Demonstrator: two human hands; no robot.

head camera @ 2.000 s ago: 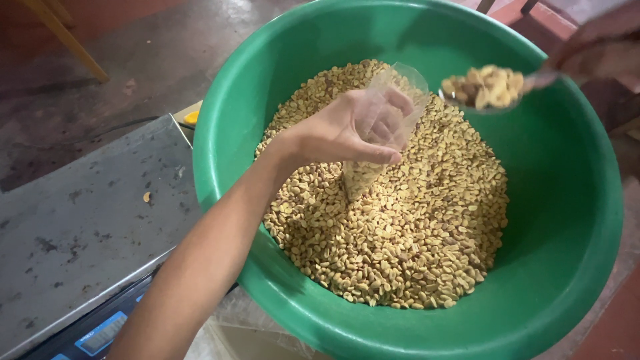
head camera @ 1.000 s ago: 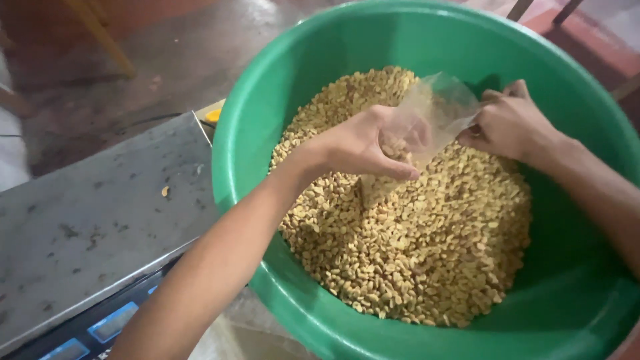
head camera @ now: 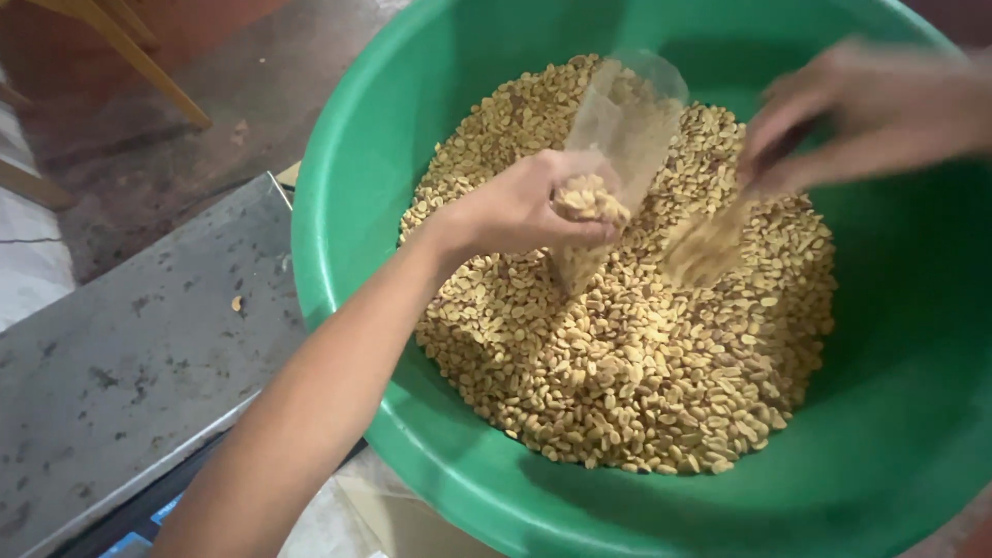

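Shelled, split peanuts [head camera: 620, 372] lie heaped in a large green plastic basin [head camera: 341, 147]. Above the heap, my left hand [head camera: 535, 201] grips a clear plastic bag [head camera: 632, 116], its upper part standing up behind the fingers and peanuts inside its lower part. My right hand [head camera: 852, 124], blurred by motion, holds a spoon whose bowl, blurred and loaded with peanuts [head camera: 705, 244], is low over the heap, to the right of the bag. The spoon's handle is mostly hidden by the fingers.
Left of the basin stands a scale with a scuffed metal platform [head camera: 139, 333], a single loose peanut [head camera: 237, 304] on it. Part of its blue display shows below. Wooden furniture legs [head camera: 147, 62] stand on the floor at the upper left.
One second ago my right hand was at the bag's mouth; now it is to the right of the bag with the spoon low over the peanuts. My left hand has kept hold of the bag.
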